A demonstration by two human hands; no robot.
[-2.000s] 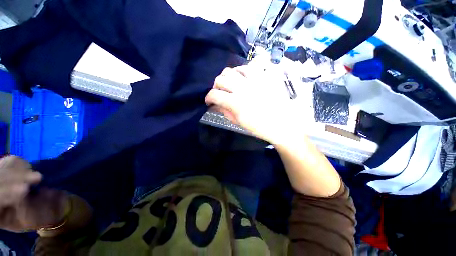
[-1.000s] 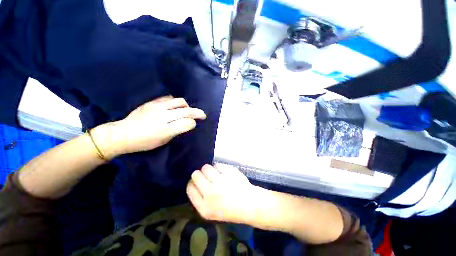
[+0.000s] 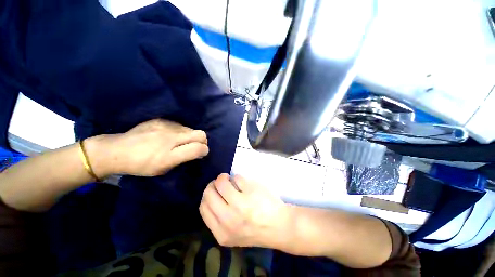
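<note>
The navy cloth lies over the left of the machine bed and hangs over my lap. Its right edge runs from the needle area to the bed's front. My left hand lies palm down on the cloth, fingers together and bent; whether it pinches a fold is hidden. My right hand is closed on the cloth edge at the bed's front edge, thumb and fingertips together. A large blurred metal part of the sewing machine covers part of the needle area.
The white machine head fills the upper right. A plastic-wrapped dark block, a dark box and a brown strip lie on the bed at right. A blue object is beside them. White cloth hangs at far right.
The left hand came from the far lower left onto the cloth. The right hand moved from near the needle to the bed's front edge. The view has moved closer to the machine head.
</note>
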